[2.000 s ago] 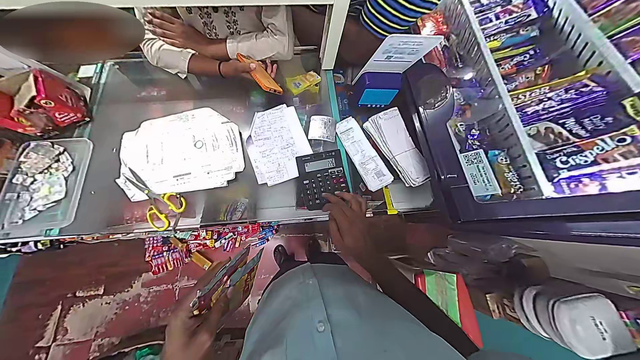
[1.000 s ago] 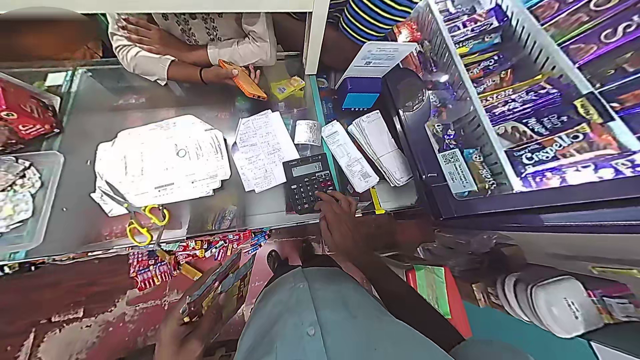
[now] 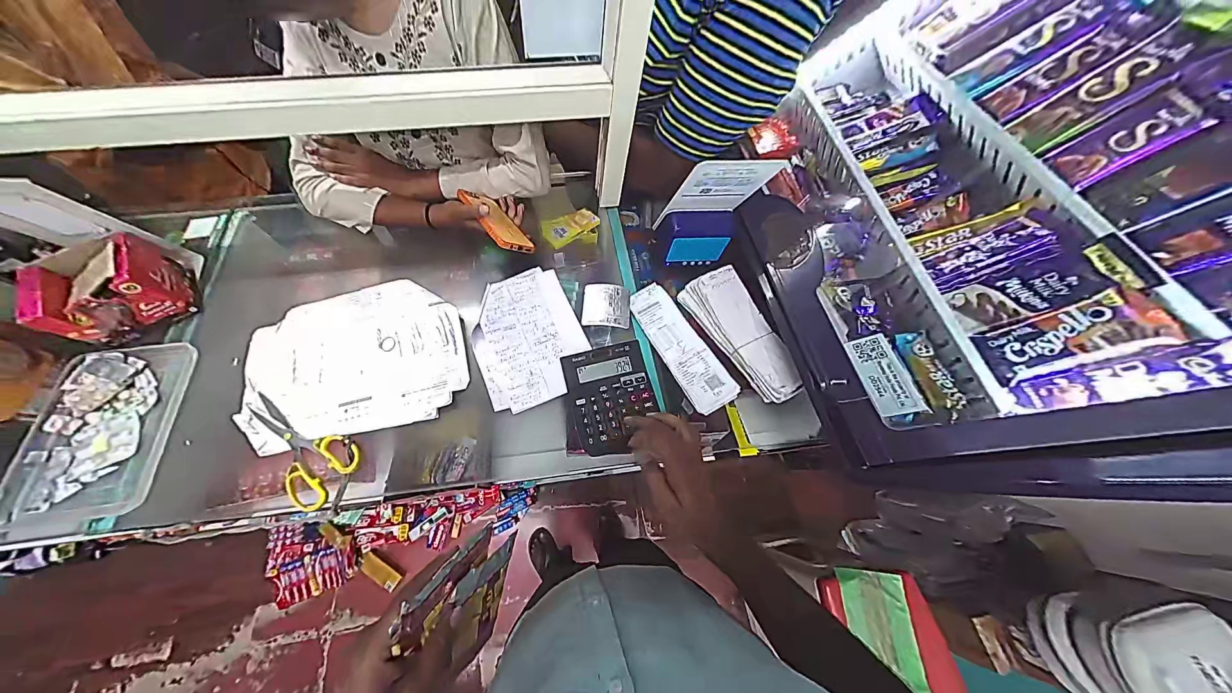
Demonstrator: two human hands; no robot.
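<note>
My right hand rests with its fingertips on the lower right keys of a black desk calculator at the counter's front edge. My left hand, low in the view and blurred, is closed around several colourful flat packets. Just behind the calculator lie handwritten sheets and a small curled receipt. A long printed slip and a stack of narrow papers lie to its right. Farther left, yellow-handled scissors overlap a pile of white papers.
A clear plastic tray of folded papers and a red box stand at the left. Chocolate bars fill a display rack at the right. Across the glass counter, a person holds an orange phone. Packets hang below the counter's front edge.
My right hand stays at the calculator, with its fingers slightly shifted. The packets remain in my left hand. The view has swung somewhat.
</note>
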